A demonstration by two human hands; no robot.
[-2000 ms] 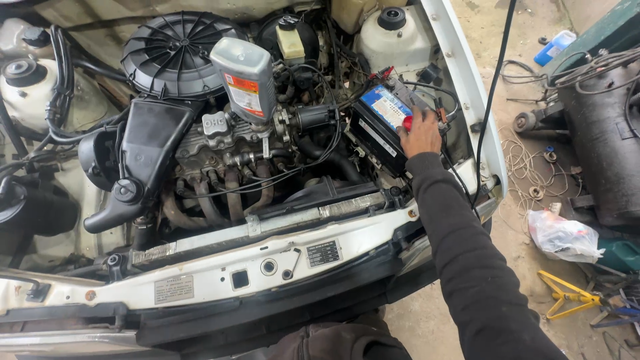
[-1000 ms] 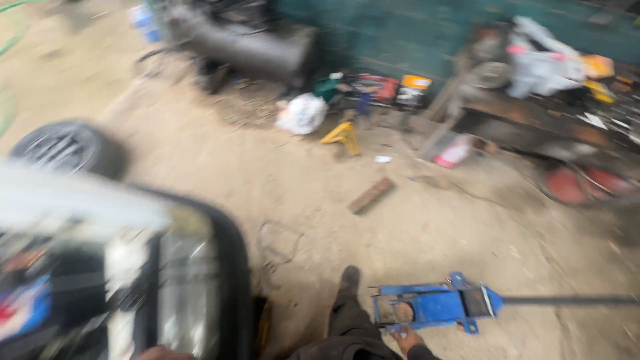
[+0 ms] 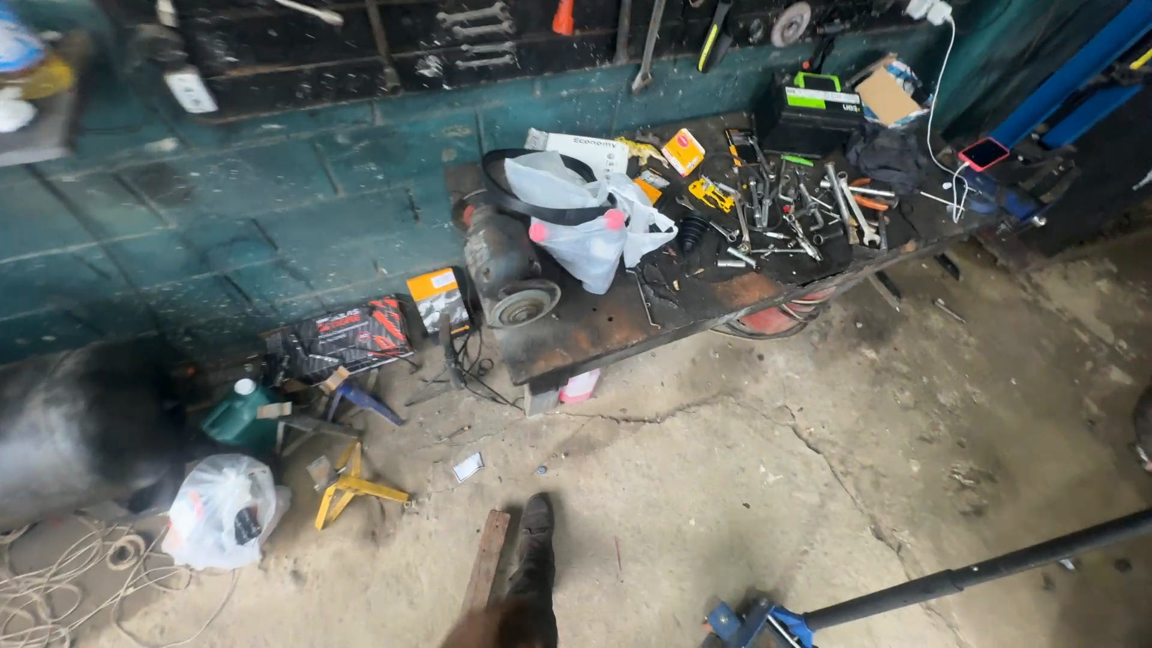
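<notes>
At the bottom edge, just left of my booted leg [image 3: 535,549], a blurred brown shape looks like part of my left hand [image 3: 477,630]; its fingers cannot be made out. Nearest to it is a wooden block [image 3: 489,558] on the floor. My right hand is out of view. Ahead stands a workbench [image 3: 612,346] bearing a bench grinder [image 3: 513,261], a plastic bag [image 3: 580,238] with a black belt [image 3: 504,193] around it, and scattered wrenches [image 3: 846,207] and sockets. A black battery [image 3: 805,112] with a green handle sits at the back.
A blue floor jack [image 3: 765,621] with a long black handle [image 3: 972,567] lies at the lower right. On the left are a yellow jack stand [image 3: 351,486], a white plastic bag [image 3: 225,508], a green jug [image 3: 241,414], coiled cord [image 3: 81,576] and a dark tank [image 3: 81,432].
The view has swung from the engine bay to the workbench. My right hand, earlier at the car battery and then beside the floor jack, has left the view.
</notes>
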